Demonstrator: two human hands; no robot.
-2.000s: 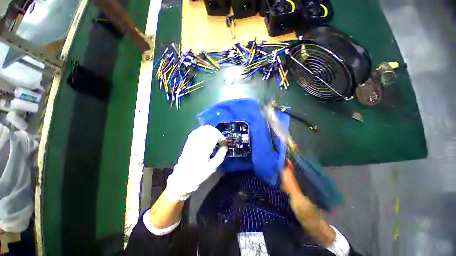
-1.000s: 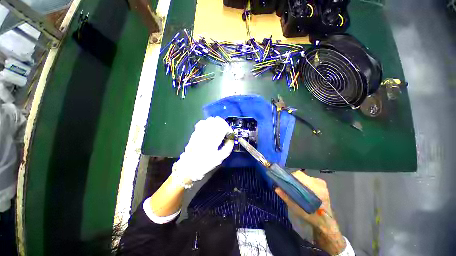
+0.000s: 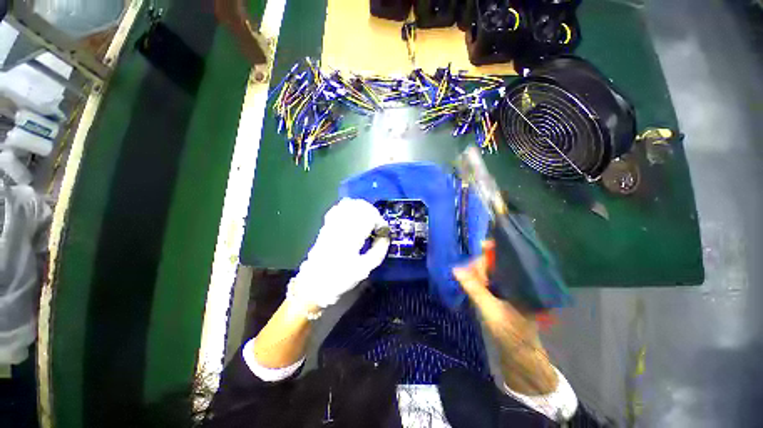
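Note:
A square black housing with shiny metal contacts lies on the blue cloth at the near edge of the bench. My left hand, in a white glove, is at the housing's left side with thumb and finger pinched on a small dark part that I cannot make out. My bare right hand is closed around the teal soldering gun, which is blurred. The gun's barrel points up and away, right of the housing and not touching it.
Loose lead wires lie beyond the cloth. More black housings stand on cardboard. A round fume fan is at right, with a small round tin beside it. Pliers lie behind the gun. A green conveyor runs at left.
Since one second ago, my right hand has lifted the soldering gun's tip out of the housing and swung it up to the right. My left hand has stayed at the housing.

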